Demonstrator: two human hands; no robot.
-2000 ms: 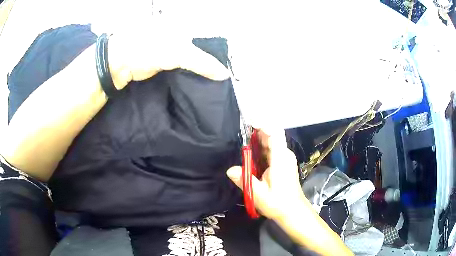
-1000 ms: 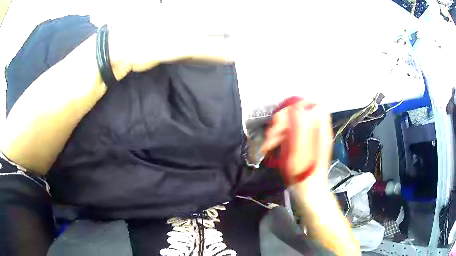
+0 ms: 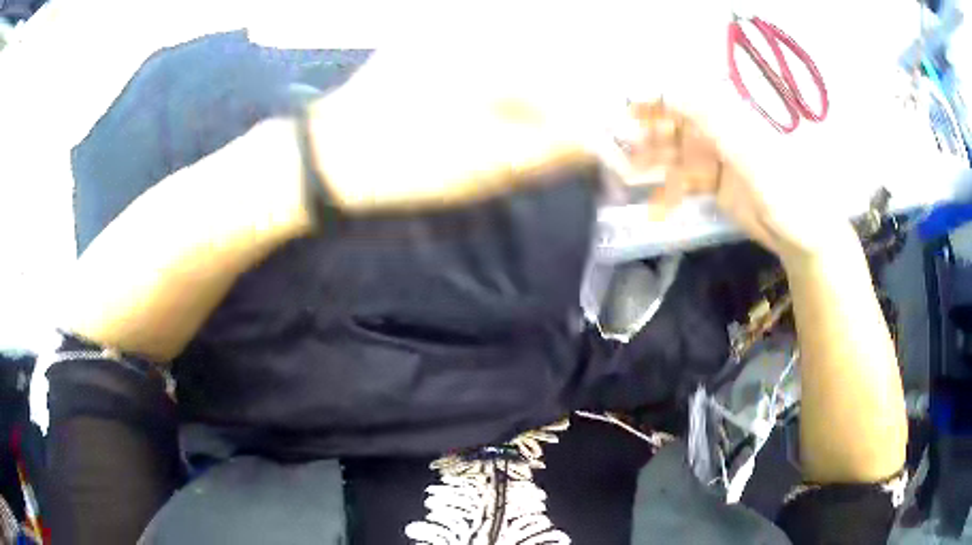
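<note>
The dark garment panel [image 3: 426,309] lies from the white table's front edge down over my lap, with a thin pale line at its right edge. My left hand [image 3: 501,138] is on its upper part; the fingers are washed out and blurred. My right hand [image 3: 671,154] is at the panel's upper right corner, fingers blurred, so its hold is unclear. The red-handled scissors [image 3: 778,75] lie on the table beyond my right hand; their blades are lost in glare.
A bluish dark cloth part [image 3: 181,128] lies on the table at upper left. Grey and white scraps [image 3: 746,410] hang at lower right, below the table edge [image 3: 682,226]. Much of the tabletop is overexposed.
My right hand has put the scissors down at the upper right and has come to the panel's right corner. The view has shifted, so the panel sits further right.
</note>
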